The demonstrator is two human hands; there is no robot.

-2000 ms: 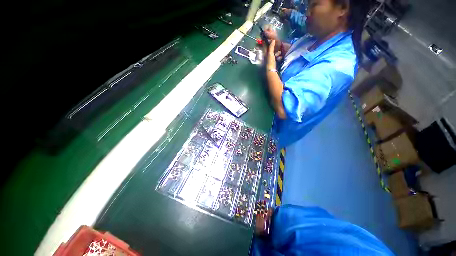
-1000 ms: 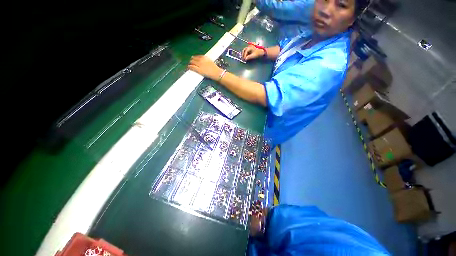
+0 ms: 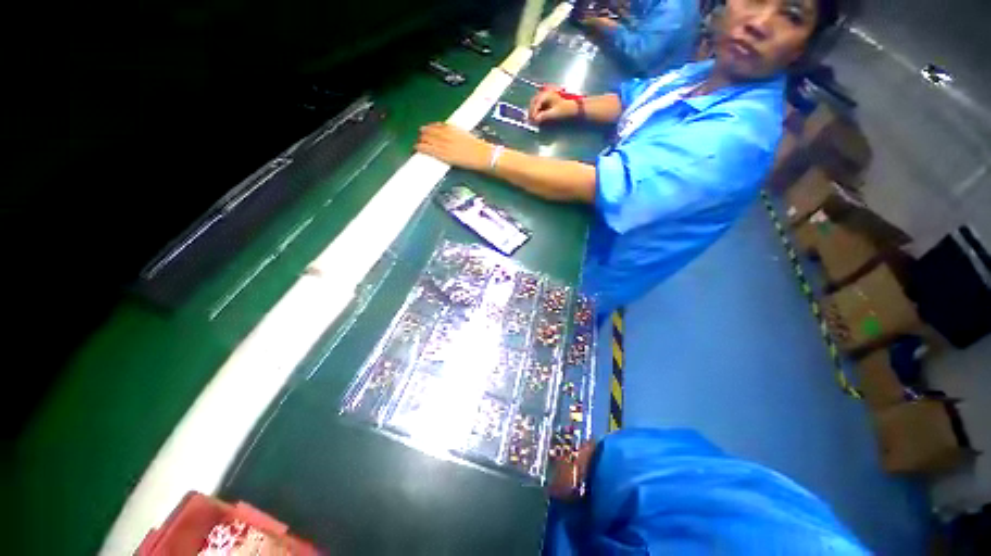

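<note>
A large clear compartment tray point(image 3: 456, 380) lies on the bench, with rows of pockets holding tiny dark and coppery parts; strong glare covers its middle. My right hand point(image 3: 572, 474) is small and dim at the tray's near right corner, beside my blue sleeve. Its fingers are unclear, so I cannot tell whether it holds anything. My left hand is out of the picture. A partly assembled phone unit point(image 3: 486, 220) lies beyond the tray's far edge, black-edged with silver-white areas.
An orange-red bin point(image 3: 179, 528) with white pieces is cut off at lower left. A white strip point(image 3: 266, 326) separates bench from green belt. A neighbour in blue point(image 3: 690, 163) rests one hand on the strip, the other by another phone point(image 3: 513, 116). Cardboard boxes point(image 3: 869, 310) stand right.
The neighbour's hands have parted since the oldest frame: one now rests on the white strip, the other by the phone. The view shifted slightly. My right hand stays at the tray corner.
</note>
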